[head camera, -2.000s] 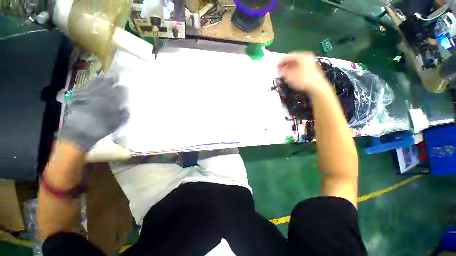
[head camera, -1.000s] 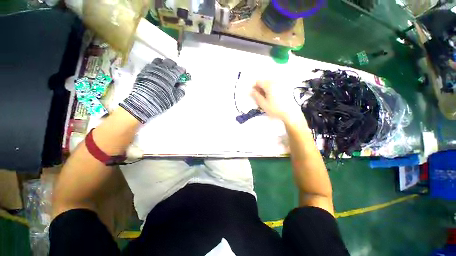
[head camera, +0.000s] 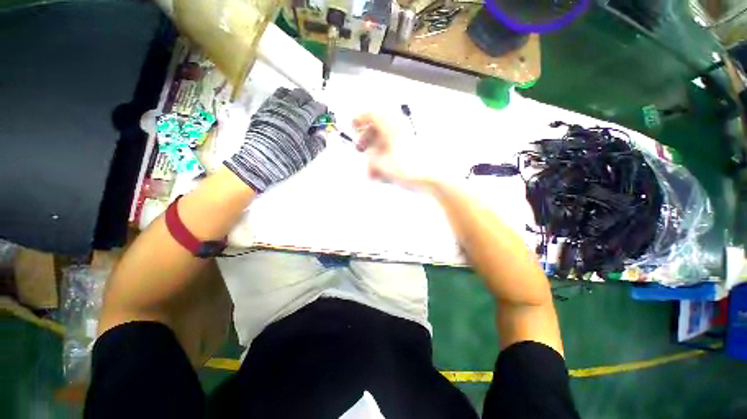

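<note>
My left hand (head camera: pixel 282 137), in a striped knit glove, holds a small green circuit board (head camera: pixel 324 120) at its fingertips. My bare right hand (head camera: pixel 385 147) is just to the right of the board, its fingers closed on the end of a thin black cable (head camera: pixel 343 136) that points at the board. Whether the cable touches the board is too small to tell. The soldering iron (head camera: pixel 331 57) stands tip down just above the board. The rest of the cable is mostly hidden by my right hand.
A black cable pile (head camera: pixel 594 200) in clear plastic lies at the right, a bundled cable (head camera: pixel 495 170) beside it. Loose green boards (head camera: pixel 184 139) lie at the left, next to a dark mat (head camera: pixel 70 123). A fume hood (head camera: pixel 225 37), green round pad (head camera: pixel 493 92) and purple-rimmed fan (head camera: pixel 536 12) are along the far edge.
My left hand came from the loose boards to below the iron with a board. My right hand moved left from the cable pile, bringing a cable to the board. The view shifted.
</note>
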